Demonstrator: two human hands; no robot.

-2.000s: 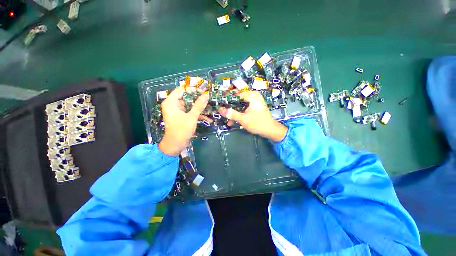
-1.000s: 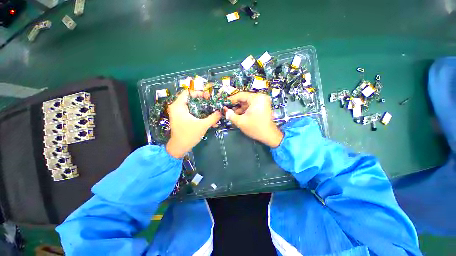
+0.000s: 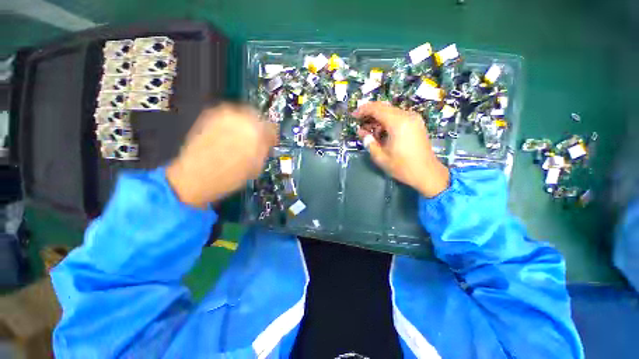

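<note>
A clear blister tray [image 3: 364,210] lies in front of me. Tangled circuit boards [image 3: 336,105] with white cells and yellow-orange ends fill its far pockets. A smaller group of boards [image 3: 277,189] lies in its near left pocket. My left hand [image 3: 224,151] is blurred over the gap between the clear tray and the black foam tray; whether it holds anything cannot be told. My right hand [image 3: 399,144] is over the middle of the tray with bent fingers at the boards, a white band on one finger. A small dark thing shows by its fingertips; its grip is unclear.
The black foam tray [image 3: 59,130] at the left holds pale housings [image 3: 140,73] in two columns. A loose pile of boards and small parts [image 3: 557,165] lies on the green mat right of the clear tray. A blue sleeve [image 3: 626,238] shows at the right edge.
My left hand has left the boards and moved left towards the foam tray. My right hand stays over the boards, its fingers now apart from my left hand. The view has shifted left and down.
</note>
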